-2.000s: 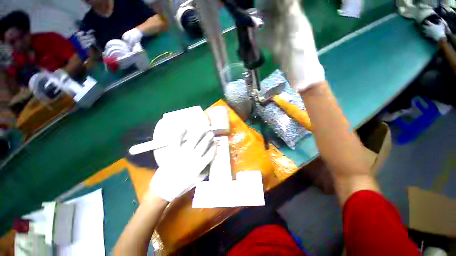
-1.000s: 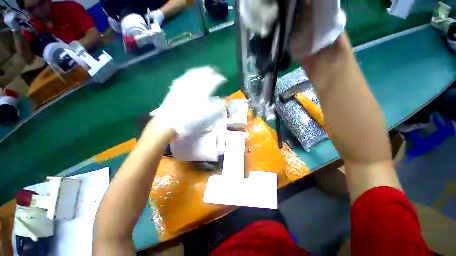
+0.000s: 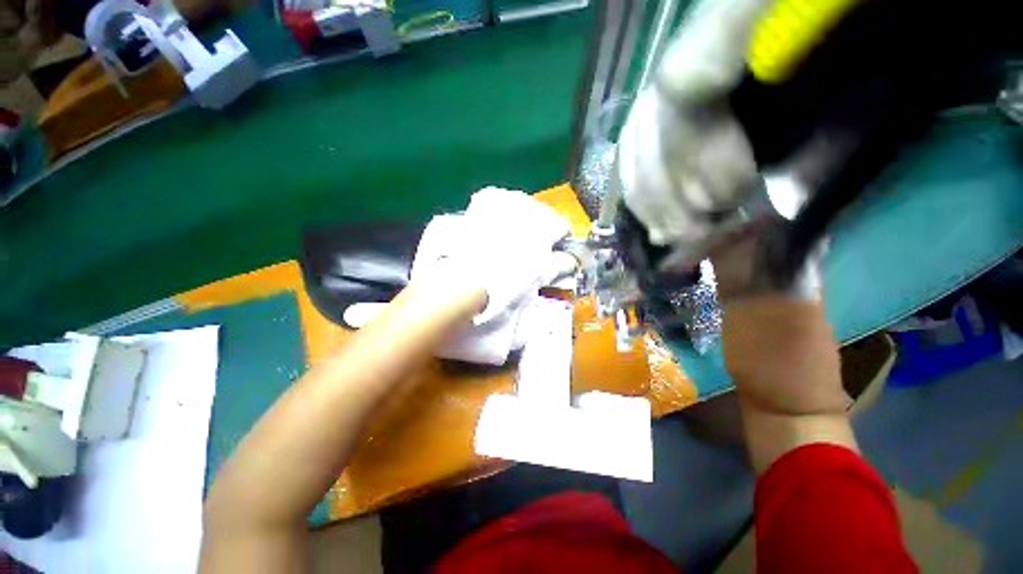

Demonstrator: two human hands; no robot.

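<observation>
A white housing assembly (image 3: 545,364) lies on the orange pad (image 3: 393,432), its box-shaped base toward me and a thin white arm sticking out on the left. My left hand (image 3: 494,264), in a white glove, is on the upper part of the housing and hides much of it. My right hand (image 3: 690,157), gloved, is closed around the black power screwdriver (image 3: 825,123) with a yellow band. The metal tip assembly (image 3: 606,269) is close to my left fingertips at the housing; whether it touches cannot be told.
A black rounded part (image 3: 365,269) lies behind the housing. White paper (image 3: 157,448) on the left bears another white unit (image 3: 99,387). Across the green conveyor (image 3: 370,146) stand more white units (image 3: 213,67). A screw bag (image 3: 707,308) is partly hidden behind my right hand. A blue object (image 3: 942,350) is on the floor.
My right hand has come down with the screwdriver, now slanted, its tip at the housing. My left hand has moved right and down onto the housing's upper part. The camera view has shifted.
</observation>
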